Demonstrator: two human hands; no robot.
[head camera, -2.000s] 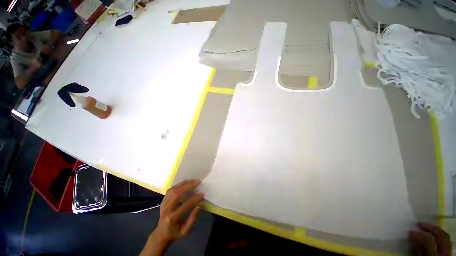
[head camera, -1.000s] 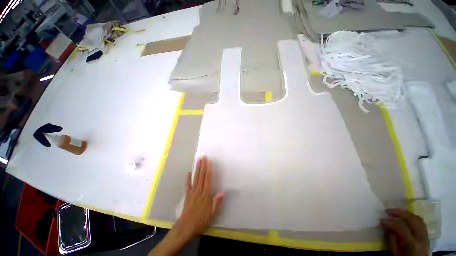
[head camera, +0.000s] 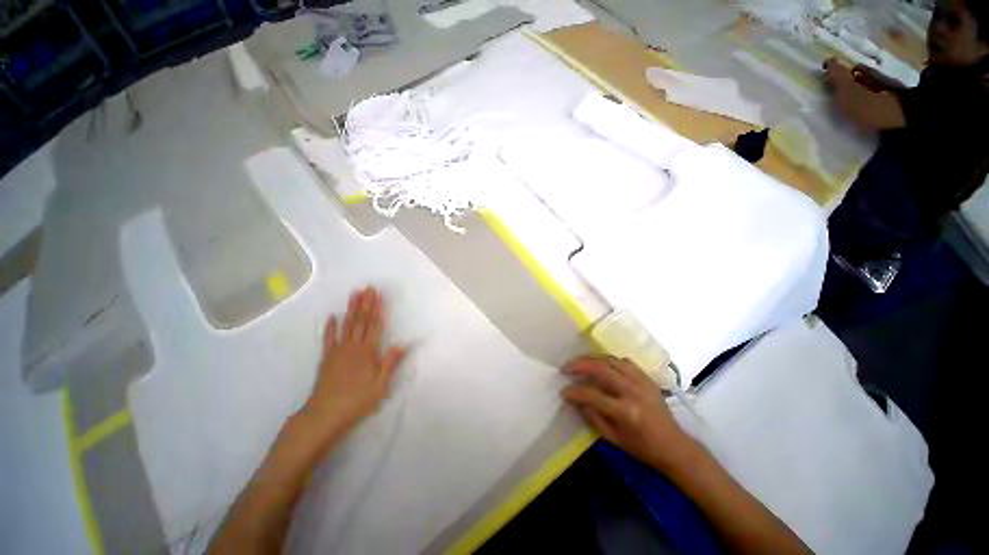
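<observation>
A pale vest-shaped garment panel (head camera: 434, 325) with two straps and a deep U neck lies on grey fabric (head camera: 488, 284). My left hand (head camera: 360, 363) lies flat on the panel below the neckline, fingers apart, holding nothing. My right hand (head camera: 620, 403) touches the panel's right lower corner with bent fingers; whether it pinches the edge cannot be told. A translucent yellowish glue bottle (head camera: 634, 345) lies just beyond my right hand, its nozzle end near my wrist.
A tangled white tape bundle (head camera: 407, 157) lies beyond the panel. White finished panels (head camera: 694, 239) are stacked at right, with more white cloth (head camera: 808, 434) lower right. Yellow marking tape (head camera: 542, 271) borders the work. Another person (head camera: 922, 119) is at the far right.
The view has swung to the right, bringing the white stack and another person into view. My left hand has moved from the panel's left edge to its middle. My right hand stays at the right corner.
</observation>
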